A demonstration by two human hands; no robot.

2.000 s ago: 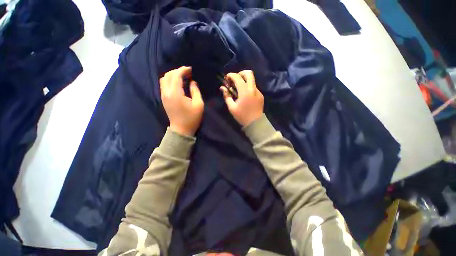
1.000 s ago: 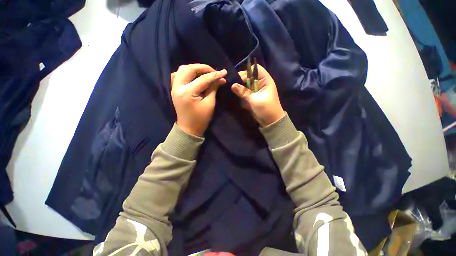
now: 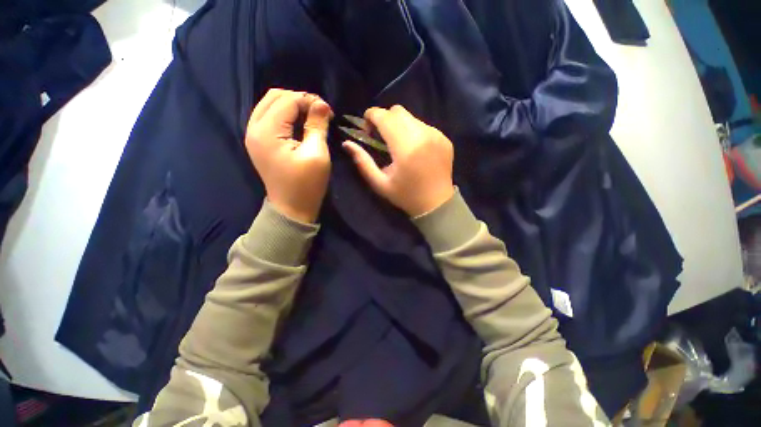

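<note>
A large navy jacket or coat lies spread in front of me, matte in the middle, with shiny lining on the right. My right hand holds small metal thread snips, blades pointing left and apart. My left hand is above the matte cloth, its thumb and forefinger pinched together just left of the blade tips. Any thread between those fingers is too fine to make out. A white label shows on the lining at right.
The garment lies on a white table with a curved right edge. Other navy garments lie at the left, and a dark cloth piece is at the far right. An open cardboard box and clear plastic are at the lower right.
My hands have moved left from the folded edge. The snips have turned from pointing away from me to pointing left at my left fingertips.
</note>
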